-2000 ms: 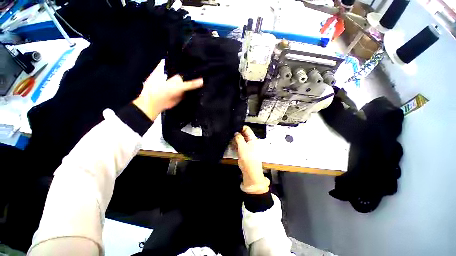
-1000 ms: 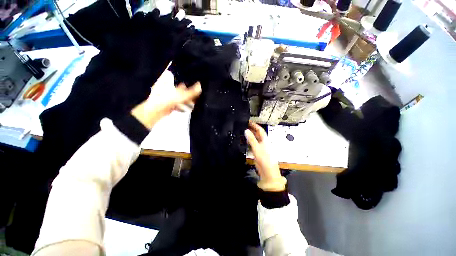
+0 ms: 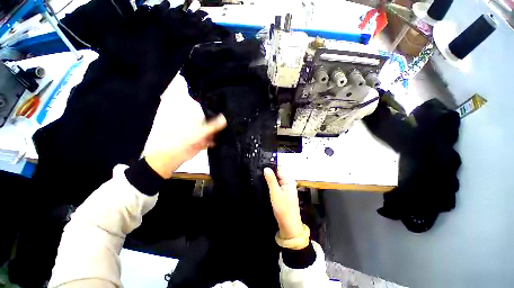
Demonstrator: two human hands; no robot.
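A black garment piece with small shiny beads lies left of the grey-white overlock machine and hangs over the table's front edge towards the lap. Its right edge runs beside the presser foot area, which is partly hidden. My left hand is at the garment's left side, fingers spread and slightly blurred, with no cloth seen gripped. My right hand is at the garment's right edge in front of the machine, fingertips on the cloth; whether it pinches the edge is hard to tell.
A large black garment pile covers the table's left. Orange-handled scissors lie far left. A black bundle hangs off the table's right end by the pale wall. Thread cones stand upper right. The wood-edged table runs beneath.
The garment was first bunched in a loop, then lies lengthwise with its beads showing. My left hand has moved lower. My right hand moved right, then back left and lower, to the cloth edge.
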